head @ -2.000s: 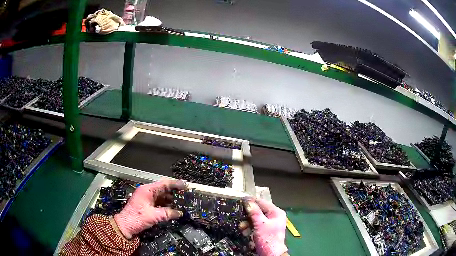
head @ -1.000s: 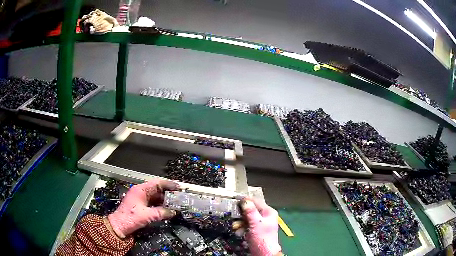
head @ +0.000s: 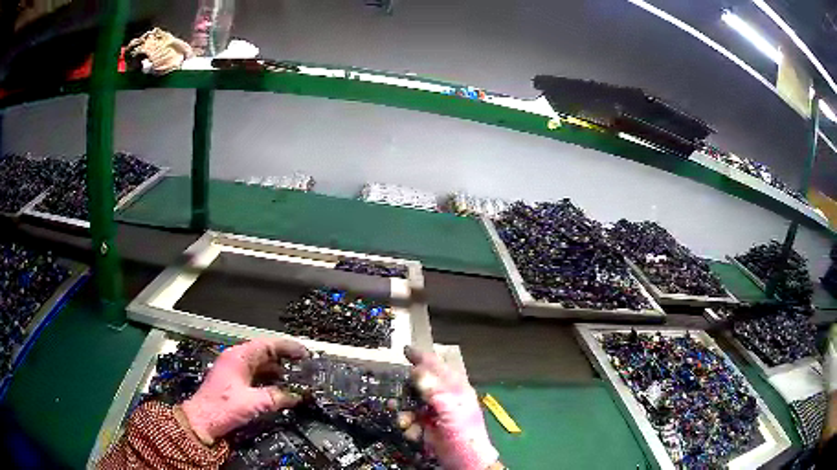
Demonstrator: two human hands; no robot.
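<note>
My left hand (head: 240, 390), in a pale pink glove with darkened fingertips, grips the left end of a dark board strip (head: 344, 381). My right hand (head: 448, 413), in the same kind of glove, is at the strip's right end, thumb and fingers around it; it is slightly blurred. The strip is held level over the near tray (head: 124, 397), which is heaped with dark circuit boards. The strip's face looks dark and greyish; its details are blurred. The hands hide part of the near tray.
Beyond the hands is a white-framed tray (head: 165, 292) with boards at its right end. Full trays stand at the right (head: 633, 404), back right (head: 523, 298) and left (head: 55, 216). A yellow stick (head: 501, 414) lies on the green mat. A green post (head: 103, 184) and shelf (head: 385, 89) frame the bench.
The strip showed a dark face, then a light grey one, and now looks dark again. Both hands remain at its ends. The whole view has shifted, with the scene sliding left.
</note>
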